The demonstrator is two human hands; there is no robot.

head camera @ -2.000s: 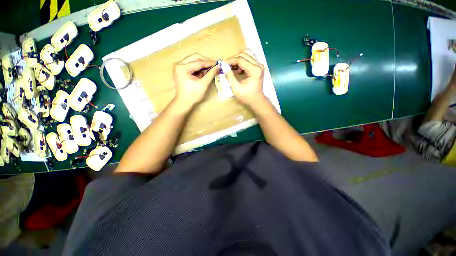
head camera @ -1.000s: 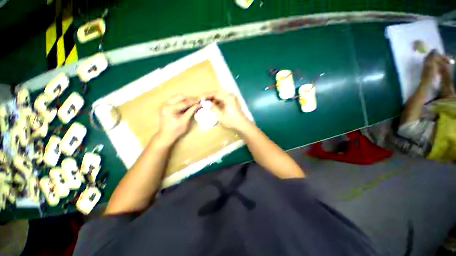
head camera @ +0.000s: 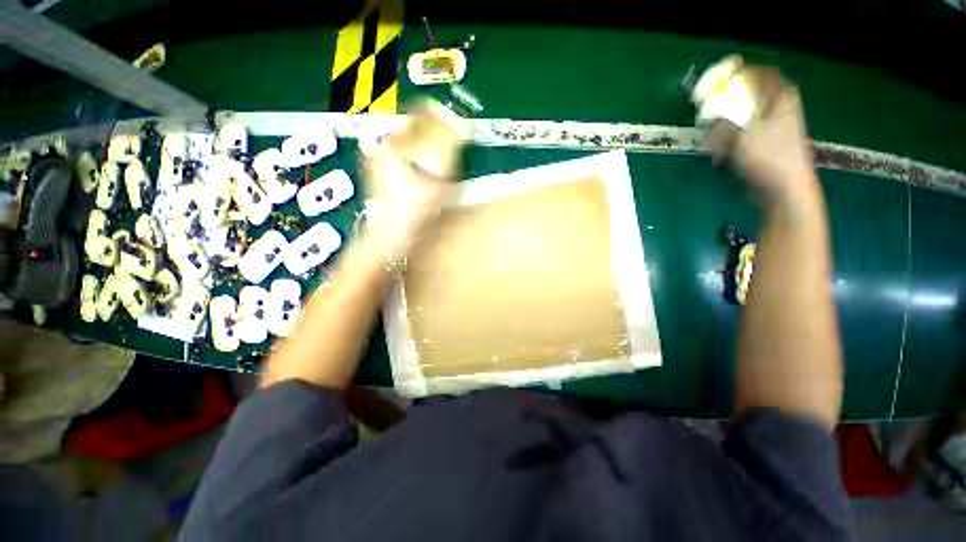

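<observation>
My right hand [head camera: 768,132] is blurred, reaching past the pale rail over the conveyor, with a white housing [head camera: 726,93] at its fingertips. My left hand [head camera: 418,159] is also blurred, at the mat's upper left corner by the rail; whether it holds anything cannot be told. The tan cardboard mat [head camera: 519,281] with its white border lies between my forearms. A yellow-faced housing [head camera: 436,67] with wires lies on the conveyor just beyond my left hand. A waiting unit [head camera: 746,273] right of the mat is partly hidden by my right forearm.
Many white housings [head camera: 312,248] with dark centre marks and wires crowd the bench left of the mat. The worn pale rail [head camera: 593,134] divides bench from conveyor. Yellow-black tape [head camera: 368,58] crosses the conveyor. Another unit [head camera: 150,57] lies at upper left. A dark object [head camera: 45,228] stands far left.
My hands have parted from over the mat. The right moved forward and right with a white housing, the left forward to the rail. The view has shifted, showing more of the left bench and conveyor.
</observation>
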